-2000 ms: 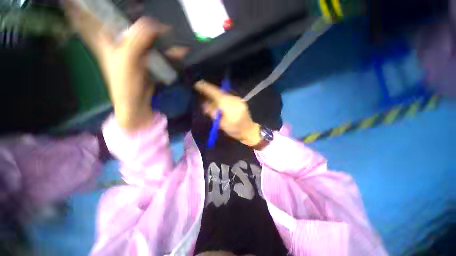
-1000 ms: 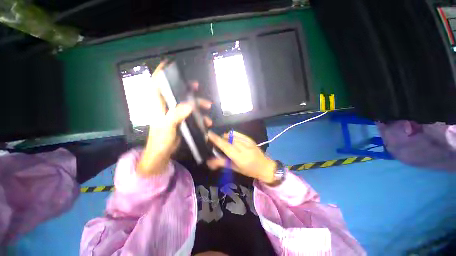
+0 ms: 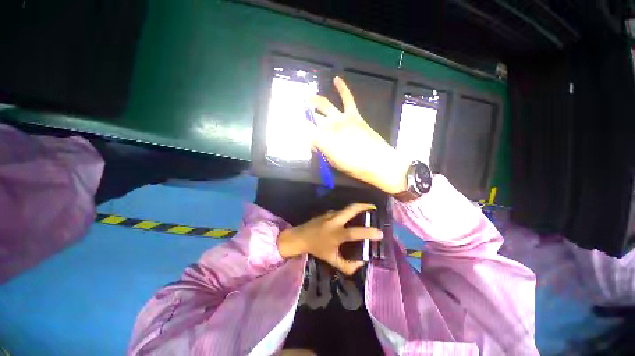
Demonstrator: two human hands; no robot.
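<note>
My left hand (image 3: 331,238) is low in front of my chest, its fingers curled around a dark handheld device (image 3: 377,240) seen edge-on. My right hand (image 3: 355,142) is over the black phone tray (image 3: 369,83), with a blue stylus (image 3: 325,169) held in it. Its fingers are over the lit white screen of a smartphone (image 3: 282,125) in the left slot. Another smartphone (image 3: 417,128) with a white screen lies in a slot further right, partly behind my right hand and wrist. Whether a fingertip or the stylus touches the screen cannot be told.
The tray lies on a green mat (image 3: 198,76). Tall black stacks (image 3: 578,139) stand to the right, and a dark block (image 3: 69,62) is at the upper left. A pink sleeve (image 3: 45,195) of another person is at the left. Yellow tape marks (image 3: 492,196) are at the bench edge.
My left hand has come down and right with the handheld device, away from the tray. My right hand has moved up over the left phone. The tray appears further right in the view.
</note>
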